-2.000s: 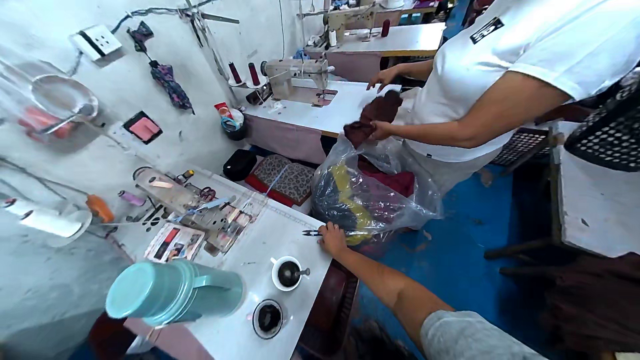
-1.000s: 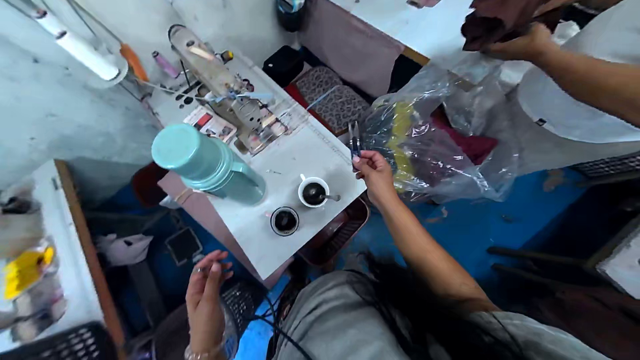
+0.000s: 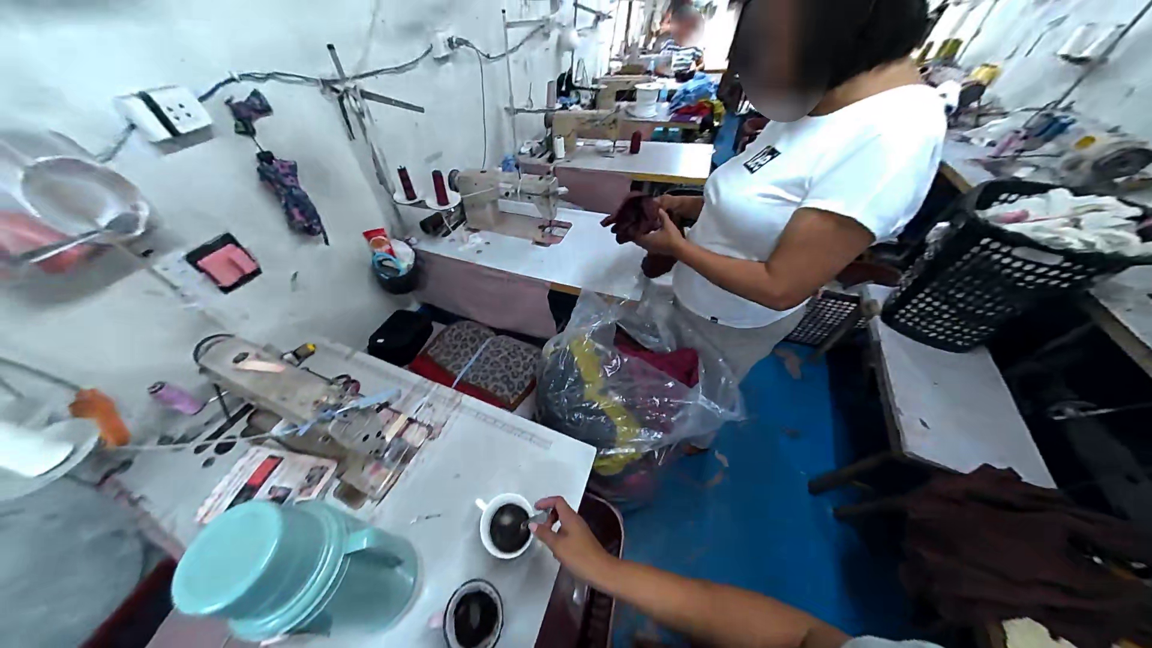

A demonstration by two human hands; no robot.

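Observation:
My right hand [image 3: 565,533] pinches the handle of a metal spoon [image 3: 537,518] standing in a white cup [image 3: 506,526] of dark drink. A second cup [image 3: 473,614] with dark liquid is on the white tabletop just below it. To the left stands a turquoise jug [image 3: 297,569] with a lid and handle. A sewing machine [image 3: 315,405] is fixed at the table's back left. My left hand is out of view.
A person in a white shirt [image 3: 814,180] holds dark red cloth [image 3: 634,219] beyond the table. A clear plastic bag of cloth [image 3: 639,387] stands by the table's corner. Black plastic baskets, including a large one [image 3: 981,270], are at the right; a wooden bench [image 3: 958,396] is below.
My right hand has left the dark small tool it held at the table's edge and is now on the spoon. My left hand has gone out of view. The view has swung up.

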